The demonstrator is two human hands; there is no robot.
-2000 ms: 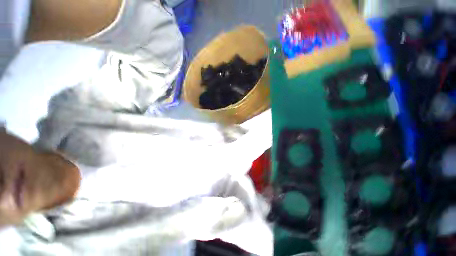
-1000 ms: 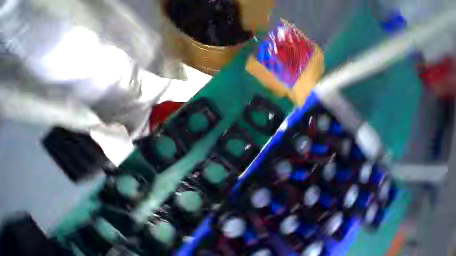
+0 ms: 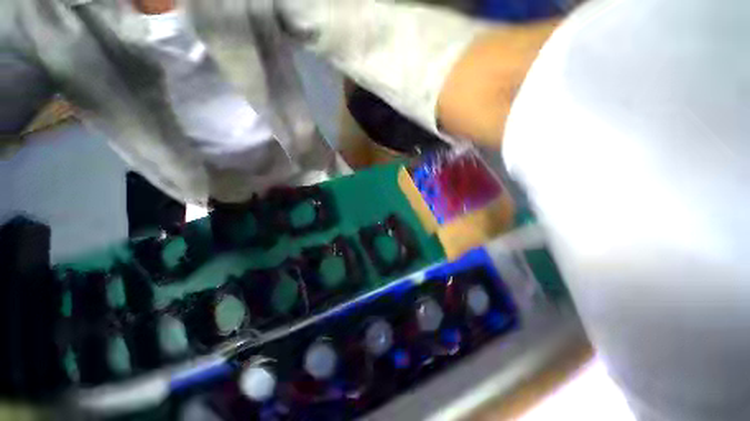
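Black speaker housings (image 3: 331, 267) lie in two rows on the green bench (image 3: 368, 191), green showing through their round holes. Below them, silver discs sit in black units with blue parts (image 3: 377, 336), on a blue-edged sheet (image 3: 473, 261). A large blurred white shape (image 3: 658, 189), apparently a gloved hand very close to the lens, fills the right side. It joins a bare wrist and pale sleeve. I cannot tell whether it is mine, or which hand it is. Its fingers cannot be made out. No other hand shows clearly.
An open small carton (image 3: 473, 226) of blue and red parts stands at the bench end. Pale clothing (image 3: 222, 123) of a person hangs over the upper left bench edge. A tan drum (image 3: 355, 141) is partly hidden behind the sleeve. Dark blurred shapes (image 3: 25, 304) stand at left.
The view has swung and tilted; the bench rows now run more level. The sleeve, bare wrist and large white shape have come in at the right, covering part of the scene.
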